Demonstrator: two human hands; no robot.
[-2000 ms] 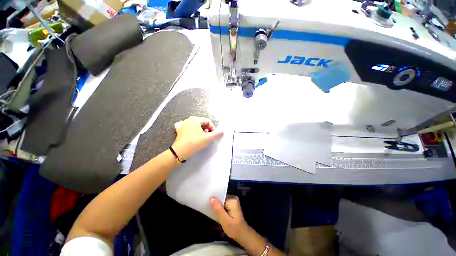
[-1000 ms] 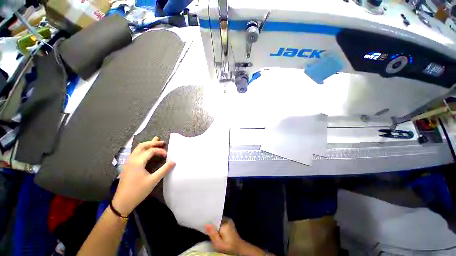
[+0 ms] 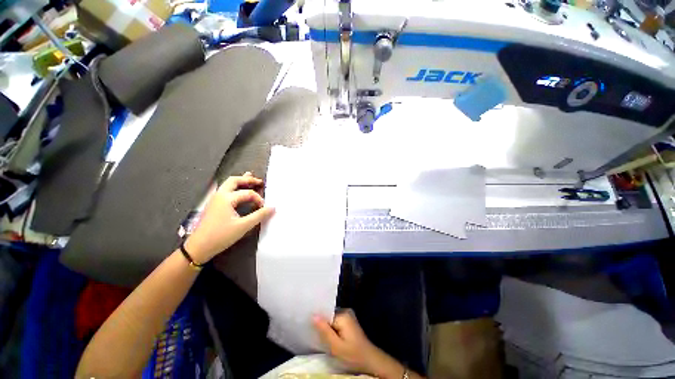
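Observation:
A cut panel with its pale back up [image 3: 303, 237] lies over a dark textured piece [image 3: 259, 152], its upper end near the presser foot [image 3: 341, 111]. My left hand [image 3: 235, 215] is at the panel's left edge, thumb and fingertips pinching it. My right hand [image 3: 346, 339] grips the panel's lower right corner below the table edge, thumb on top. The white JACK sewing machine [image 3: 444, 59] stands above. Glare hides the needle tip and the upper end of the panel.
A large dark panel [image 3: 166, 148] and a dark roll [image 3: 152, 65] lie at left. A small pale piece [image 3: 440, 196] and thread snips [image 3: 585, 195] lie right of the needle. Stacked pale pieces [image 3: 577, 326] are at lower right, a blue basket [image 3: 174, 348] at lower left.
The pale-backed panel and the dark piece under it have moved up toward the presser foot. My left hand has moved slightly up and right along the edge. My right hand still holds the lower end.

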